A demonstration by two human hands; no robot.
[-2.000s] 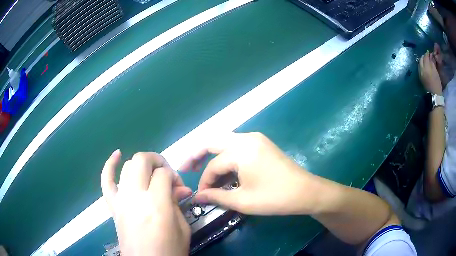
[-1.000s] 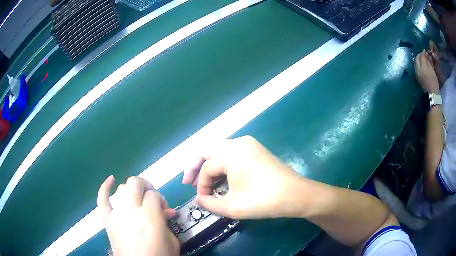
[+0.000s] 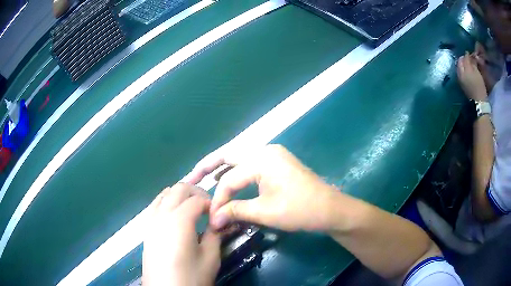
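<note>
A silver-grey bar with a dark lower edge [image 3: 242, 240] lies at the bottom centre, mostly hidden under both hands. My left hand [image 3: 182, 234] is over its left part, fingers bent, fingertips close to my right fingertips. My right hand [image 3: 274, 190] comes in from the right with thumb and index finger pinched together above the bar. Any small part in the pinch is hidden. A small dark brown piece [image 3: 223, 172] shows between my right fingers; I cannot tell what it is.
Green bench with white strips [image 3: 314, 105]. Stacked ribbed bars [image 3: 87, 39], a clear gridded tray [image 3: 148, 10], blue bin [image 3: 18, 125] and red bin [image 3: 4, 158] lie far left. A black plate [image 3: 375, 17] is at the top. Another person's forearm [image 3: 482, 145] is at right.
My left hand has moved right and up to meet my right fingertips, covering the round seat that showed on the bar. The camera view has shifted slightly.
</note>
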